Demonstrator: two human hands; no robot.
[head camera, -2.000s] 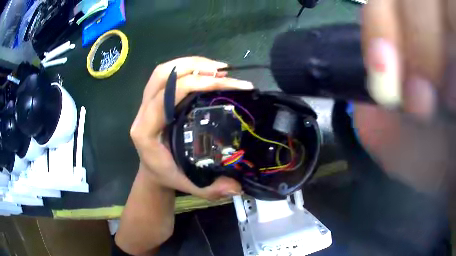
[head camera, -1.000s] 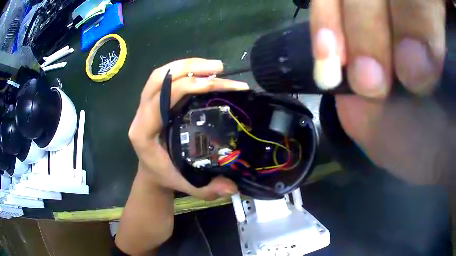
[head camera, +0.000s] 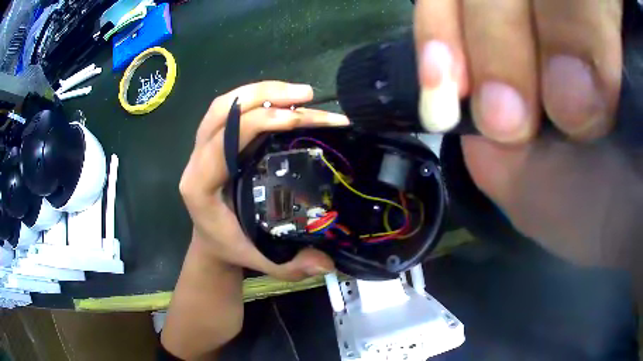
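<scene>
The open black camera head housing (head camera: 366, 204) shows a circuit board (head camera: 292, 190), coloured wires and a small silver cylinder (head camera: 394, 171) inside. Its white bracket (head camera: 395, 317) hangs below. My left hand (head camera: 225, 183) grips the housing from the left, thumb below and fingers above. Tiny silver screws lie between its fingers, and a thin dark pointed strip (head camera: 232, 137) stands at the housing's left edge. My right hand (head camera: 507, 77), blurred and cut off by the frame, holds the black electric screwdriver (head camera: 381, 84). The bit points left toward my left fingers; its tip is hard to see.
A yellow tape ring (head camera: 168, 86) with screws lies upper left beside a blue packet (head camera: 143, 35). Black-and-white camera units (head camera: 88, 169) stand in a row at the left edge. White sticks (head camera: 79, 81) lie above them. The mat's yellow tape edge (head camera: 134, 302) runs below.
The screwdriver and my right hand have moved left, closer to my left hand's fingers. My left hand and the housing have shifted only slightly left.
</scene>
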